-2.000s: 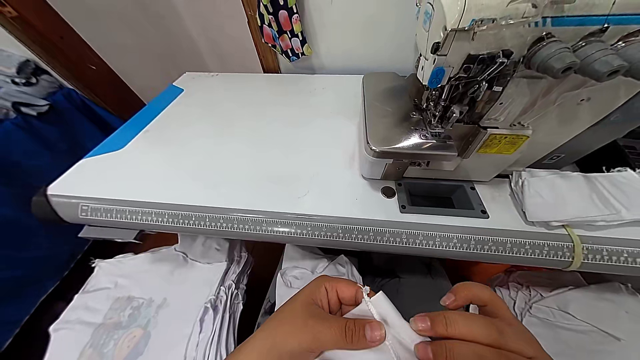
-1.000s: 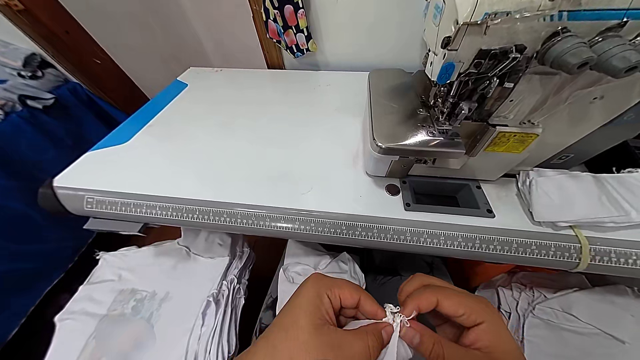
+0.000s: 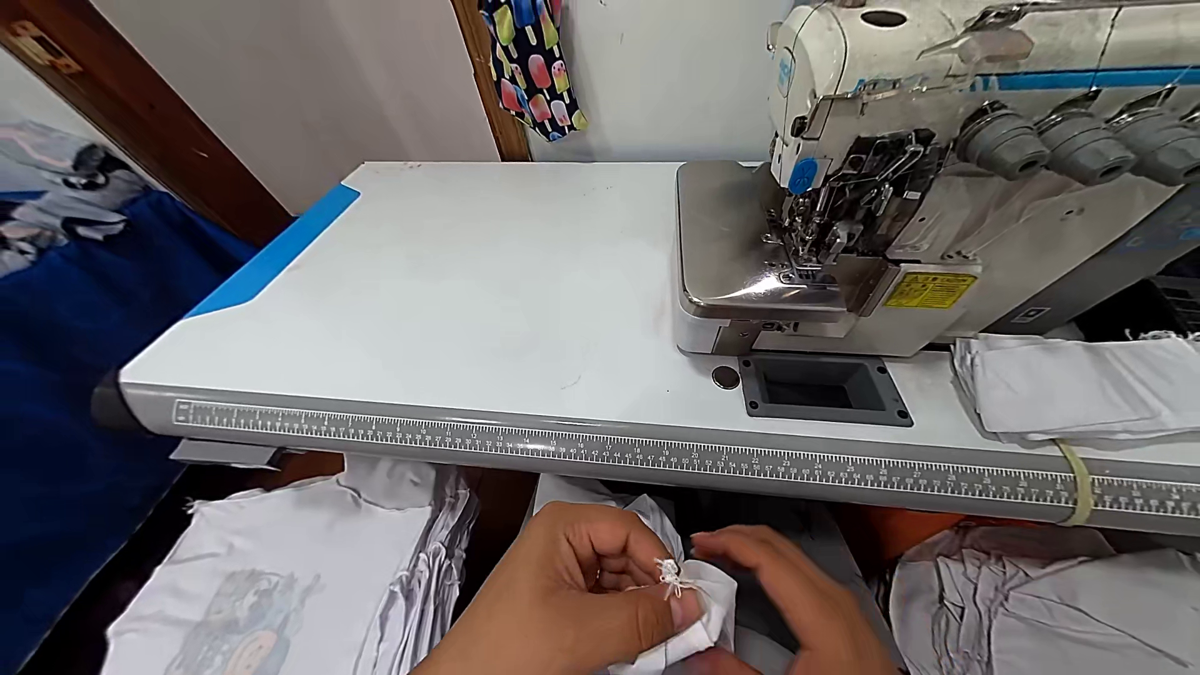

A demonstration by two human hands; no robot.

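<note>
Below the table's front edge, my left hand (image 3: 586,595) pinches a piece of white fabric (image 3: 705,614) between thumb and fingers. Loose white thread ends (image 3: 672,574) bunch up at the fabric's edge, beside the thumb tip. My right hand (image 3: 797,600) is just to the right of the fabric, its index finger raised off the cloth; its thumb is low in the frame by the fabric's lower edge, and whether it grips the cloth is not plain. An overlock sewing machine (image 3: 844,187) stands on the white table (image 3: 469,281) beyond my hands.
A measuring scale (image 3: 600,450) runs along the table's front edge, with a yellowish band (image 3: 1078,483) around it. Folded white fabric pieces (image 3: 1078,384) lie right of the machine. Stacked printed white garment pieces (image 3: 272,572) are at lower left, more white fabric (image 3: 1050,600) at lower right.
My right fingers, which were at the thread ends beside my left fingertips one second ago, have moved off to the right. My left hand still pinches the fabric.
</note>
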